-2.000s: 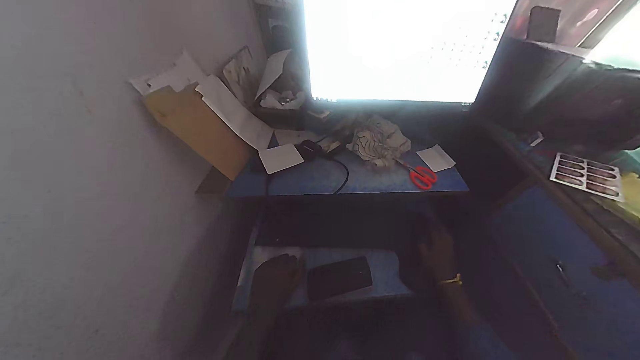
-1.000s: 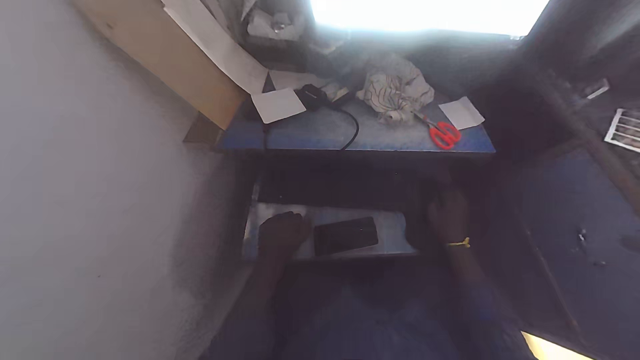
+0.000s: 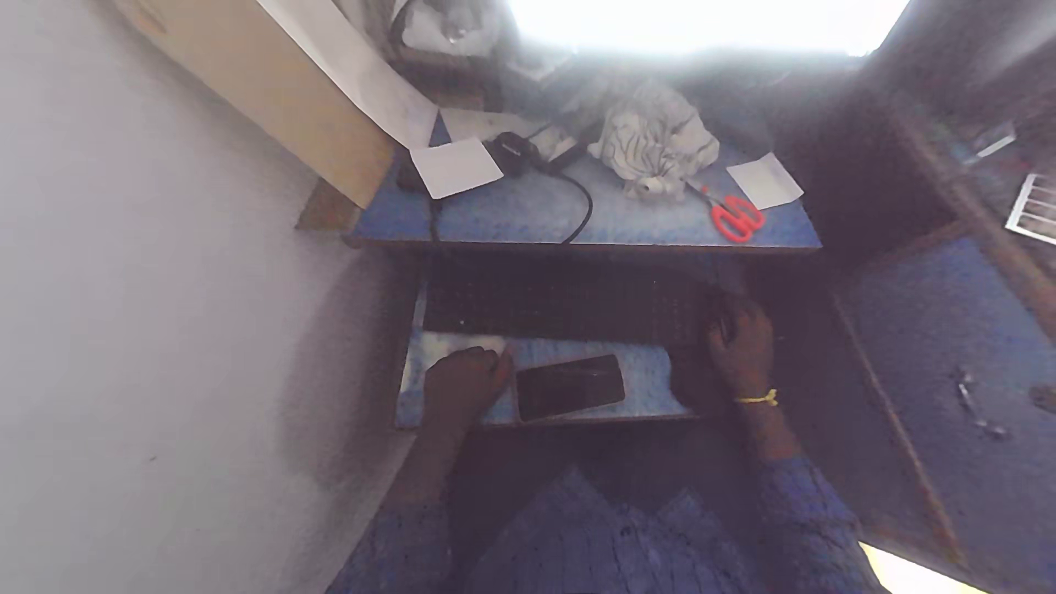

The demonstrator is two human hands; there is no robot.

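Note:
My left hand (image 3: 467, 381) rests curled on the blue keyboard shelf (image 3: 648, 363), left of a dark smartphone (image 3: 571, 388); its fingers look bent in, and I cannot see anything in them. Behind the phone a black keyboard (image 3: 561, 305) lies in shadow. At the keyboard's right end my right hand (image 3: 741, 342), with a yellow band on the wrist, lies over a dark computer mouse (image 3: 726, 326). A dark mouse pad (image 3: 701, 384) seems to be under that hand.
The upper shelf (image 3: 511, 227) holds red-handled scissors (image 3: 737, 219), a crumpled cloth (image 3: 656, 140), a black cable (image 3: 587, 206) and white papers (image 3: 456, 168). Behind them glows a bright monitor (image 3: 709, 25). A wall (image 3: 165, 330) stands close at left, a blue cabinet door (image 3: 949, 355) at right.
The view has tilted down, so less of the monitor shows. Both hands stay at about the same places beside the phone and on the mouse.

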